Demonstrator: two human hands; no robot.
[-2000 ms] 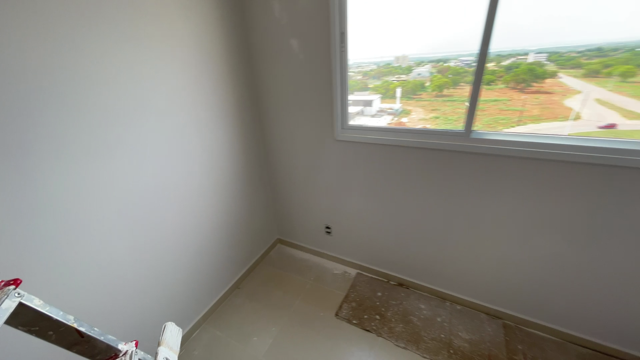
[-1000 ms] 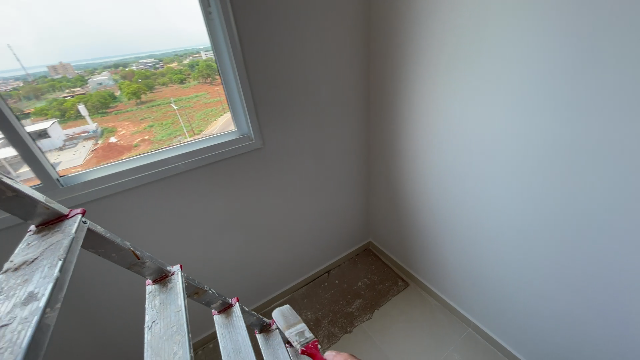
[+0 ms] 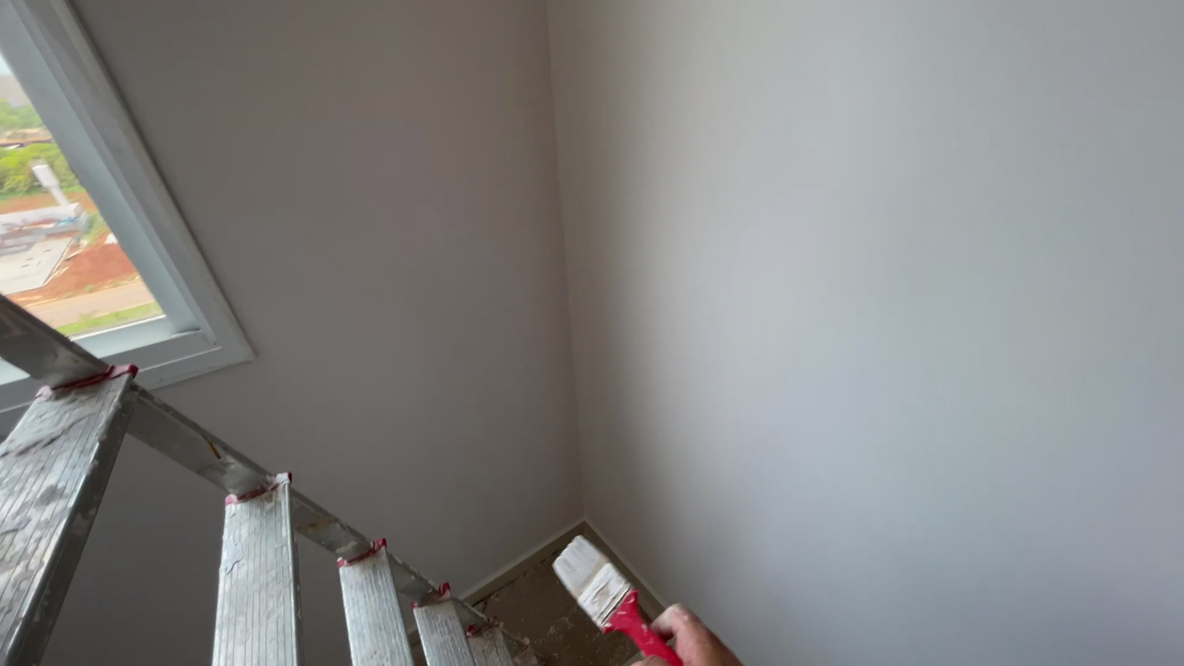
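Note:
A paintbrush (image 3: pixel 595 585) with a red handle and white paint on its bristles and ferrule points up and to the left at the bottom centre. My right hand (image 3: pixel 692 638) is closed around its handle, partly cut off by the lower edge of the view. Along the lower left runs an aluminium stepladder (image 3: pixel 257 578), its treads spattered with paint and fitted with red end pieces. The bristles are a little right of its lower steps, apart from them in the picture. My left hand is out of view.
Two plain walls meet at a corner (image 3: pixel 566 305) ahead. A framed window (image 3: pixel 190 305) is at the upper left. Far below, a baseboard (image 3: pixel 532 562) edges the floor, where a stained brown covering (image 3: pixel 541 606) lies.
The view has swung right from the window towards the corner. My right hand, barely visible a second ago, now shows more, with the paintbrush still in it.

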